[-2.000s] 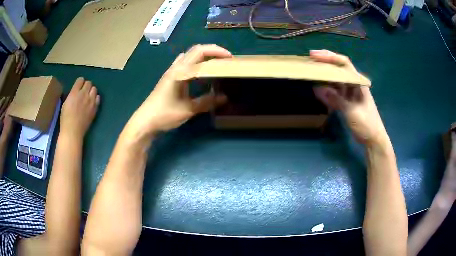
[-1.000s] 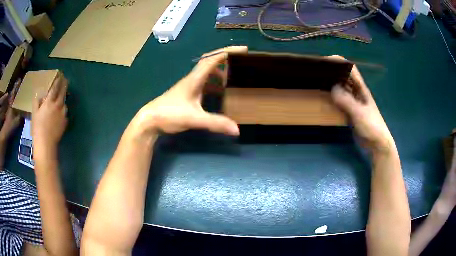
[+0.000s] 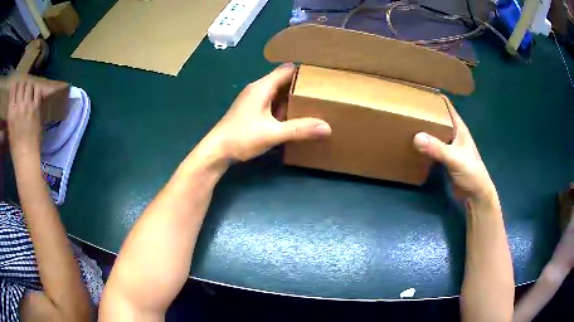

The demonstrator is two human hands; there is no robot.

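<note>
A brown cardboard carton is in the middle of the view, a plain long side facing me. Its flap with rounded ends sticks out beyond the far top edge. My left hand holds the left end, thumb on the front face and fingers behind. My right hand holds the right end, thumb on the front face near the corner. Both hands are bare. The carton's inside is hidden.
A white scale is at the left, with a neighbour's hand on a box beside it. A cardboard sheet, white power strip and dark board with wires lie beyond. Another person's arm is at right.
The carton has turned from showing its dark open inside to showing closed outer faces, with the flap now at the far side. The neighbour's box and hand have moved left, uncovering the scale.
</note>
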